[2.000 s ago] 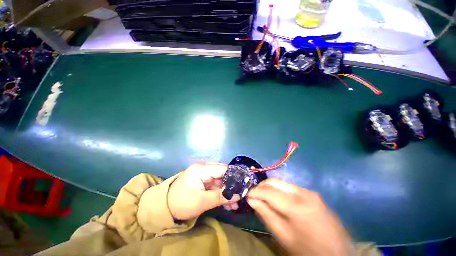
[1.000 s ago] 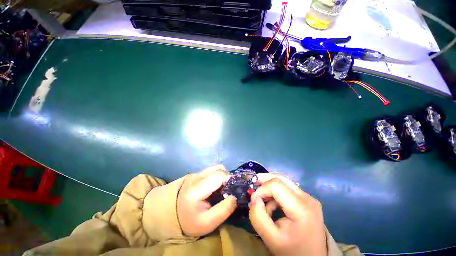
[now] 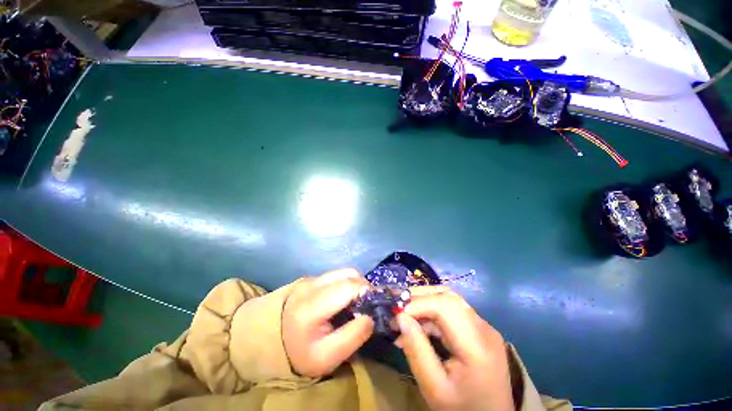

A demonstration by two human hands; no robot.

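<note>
A round black housing [image 3: 408, 263] lies on the green mat at the bottom centre, shiny inside, partly hidden by both hands. My left hand [image 3: 325, 325] grips a small dark inner module [image 3: 377, 309] between thumb and fingers, over the near side of the housing. My right hand [image 3: 449, 333] pinches a tiny red connector [image 3: 398, 307] at the module's right edge. A thin lead with a small white end [image 3: 472, 274] sticks out to the right of the housing.
Three waiting units [image 3: 498, 103] with loose wires stand at the back by a white sheet [image 3: 642, 120]. On it lie a blue tool [image 3: 538, 74] and a bottle [image 3: 518, 24]. Black trays [image 3: 313, 32] are stacked behind. More units [image 3: 626, 221] sit right, a dark pile [image 3: 40, 64] far left, a red stool [image 3: 48, 281] lower left.
The red-tipped wires that stuck out to the right are now drawn in, with the red connector at my right fingertips. The module has moved slightly nearer me, showing more of the housing.
</note>
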